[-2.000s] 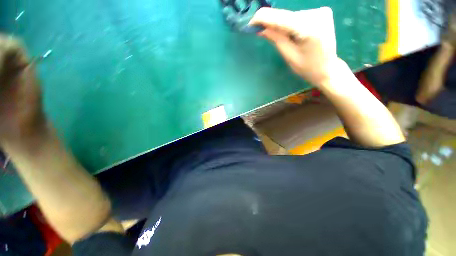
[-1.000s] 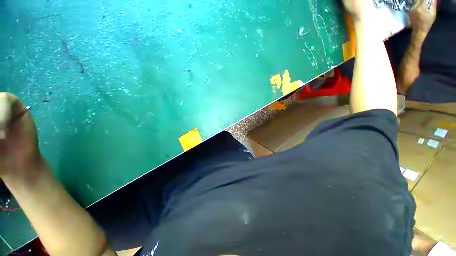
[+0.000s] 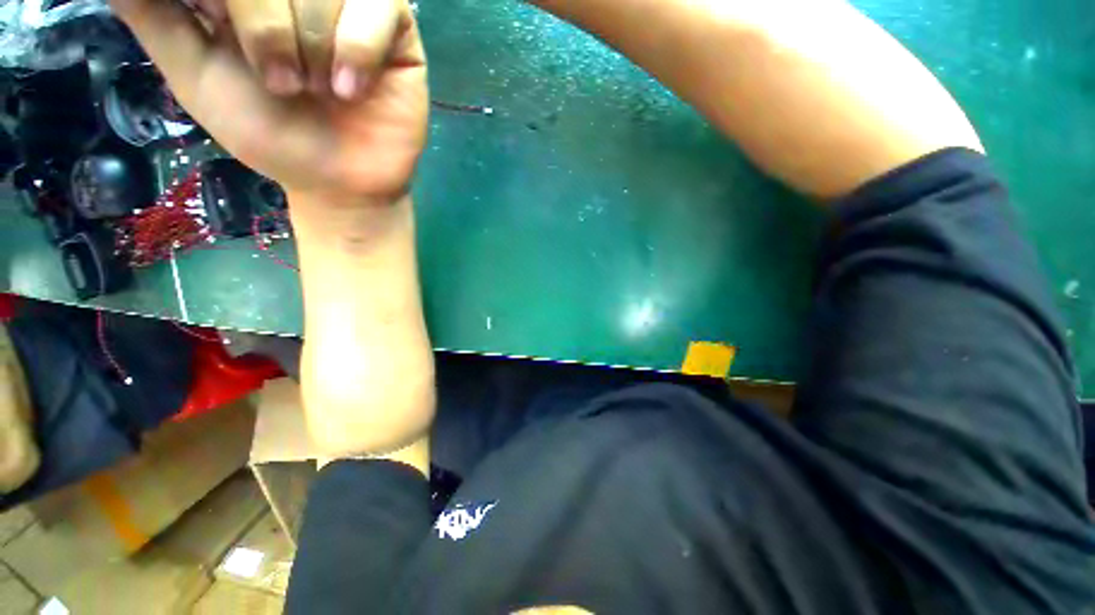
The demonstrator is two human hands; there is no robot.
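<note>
My left hand (image 3: 342,102) is at the top left, cut off by the upper edge, with its palm side showing and its fingers curled. Whether it holds something is hidden. A thin dark red lead wire (image 3: 460,108) with a small pale tip sticks out beside it over the green bench (image 3: 564,276). My right forearm reaches up and left across the bench; my right hand is beyond the top edge. Black plastic housings (image 3: 114,184) lie piled at the left, with a tangle of red wires (image 3: 171,225) among them.
Clear plastic wrap (image 3: 60,27) lies at the top left corner. Yellow tape (image 3: 708,358) is on the bench's near edge. Another person's dark clothing (image 3: 72,372) and arm show at the left. Brown cartons (image 3: 180,481) and something red (image 3: 228,375) are below the bench edge.
The view has swung left, bringing the housings and red wires into sight. My right arm now reaches leftward across the bench, its hand out of view. My left hand shows nearer the middle.
</note>
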